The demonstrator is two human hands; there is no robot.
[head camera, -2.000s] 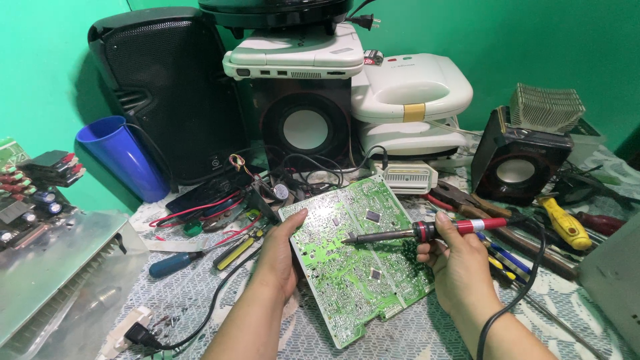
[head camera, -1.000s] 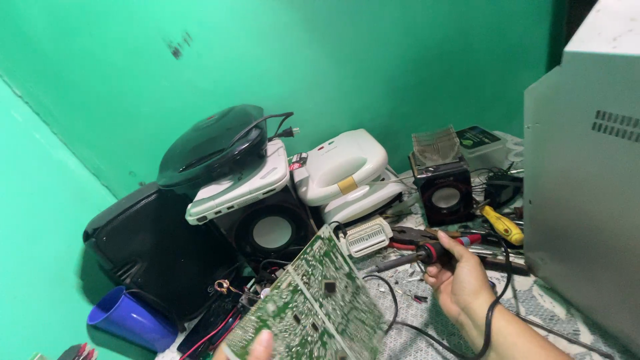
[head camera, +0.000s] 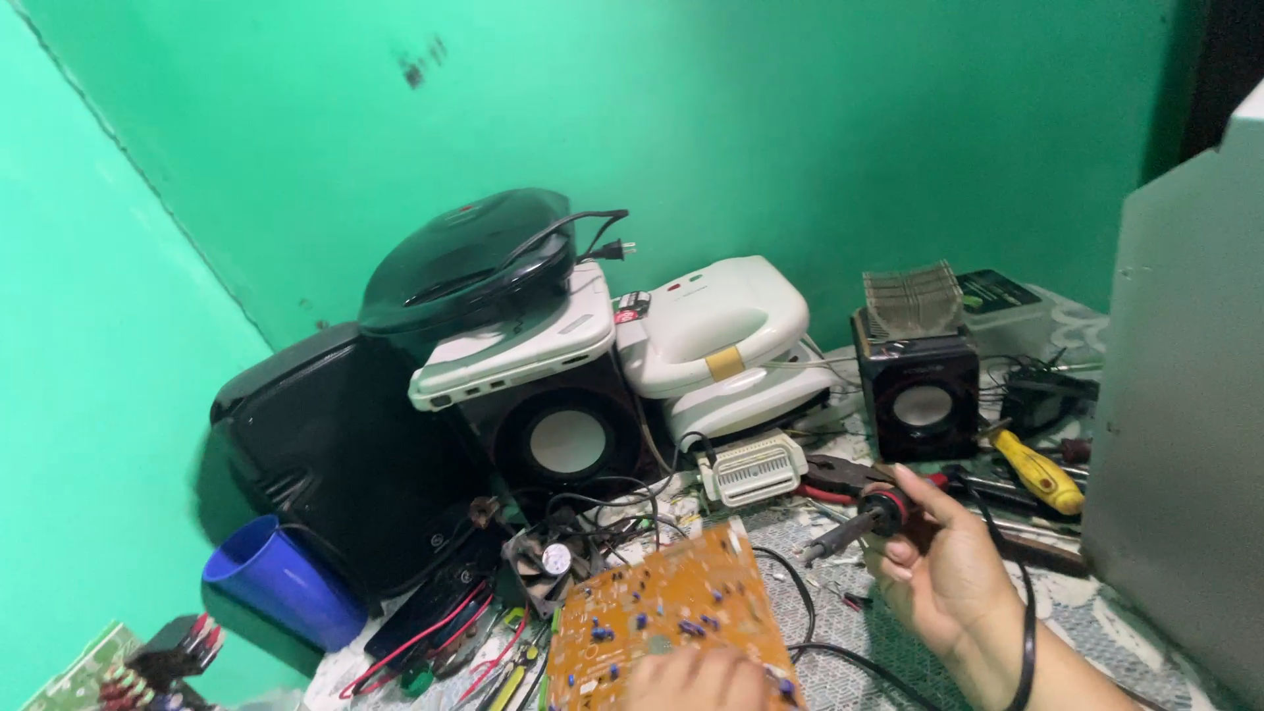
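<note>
At the bottom middle, a circuit board [head camera: 671,602] shows its orange-brown side, dotted with small blue and dark components. My left hand [head camera: 701,676] lies over the board's lower part, its fingers blurred and cut off by the frame edge; whether it grips the board is hard to see. On the right, my right hand [head camera: 938,563] is closed around the handle of a soldering iron [head camera: 849,533], whose shaft points down and left, apart from the board. The iron's black cord runs over my right wrist. Combination pliers [head camera: 839,474] with red handles lie just behind that hand.
Behind stand black speakers [head camera: 568,434], a white device with ports [head camera: 523,346], a black lidded appliance [head camera: 474,257] and a white sandwich maker [head camera: 721,316]. A blue cup [head camera: 286,583] leans at left. At right are a yellow-handled screwdriver [head camera: 1037,474] and a large grey metal case [head camera: 1175,415].
The board has been turned over from its green side to its orange-brown side. The soldering iron, over the board two seconds ago, is now apart from it. The view has swung upward and tilted.
</note>
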